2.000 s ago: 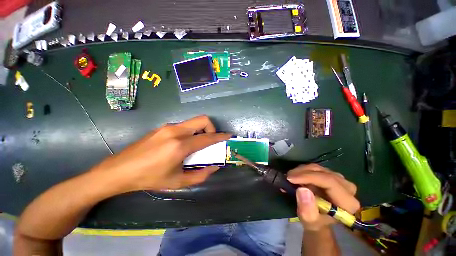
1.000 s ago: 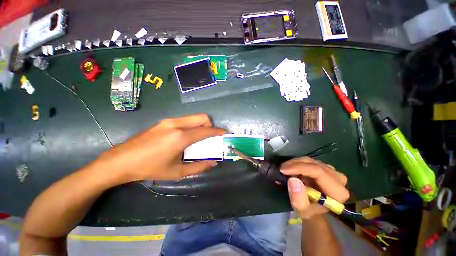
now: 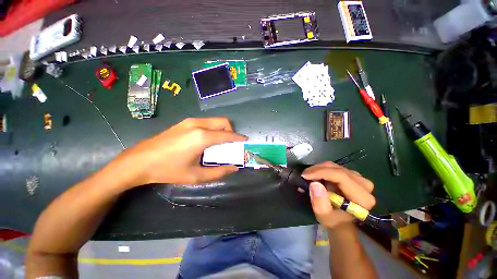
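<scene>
A white display panel [image 3: 224,155] lies on the green mat with a green circuit board [image 3: 271,155] joined at its right side. My left hand [image 3: 185,150] grips the panel by its upper and lower edges. My right hand [image 3: 340,193] holds a soldering iron [image 3: 297,180] with a black and yellow handle. Its metal tip points left and rests at or just over the seam between panel and board; exact contact cannot be told. A small whitish piece [image 3: 301,150] lies at the board's right end.
Spare boards [image 3: 143,92], a dark-screen display [image 3: 214,80] on clear plastic, white stickers [image 3: 314,84] and a battery [image 3: 338,125] lie behind. A red-handled tool [image 3: 373,106] and a lime-green electric screwdriver [image 3: 444,166] lie right. Solder wire [image 3: 106,122] curves at left.
The view has shifted a little. The left hand keeps its grip on the panel. The iron's tip stays near the seam, with only slight movement of the right hand.
</scene>
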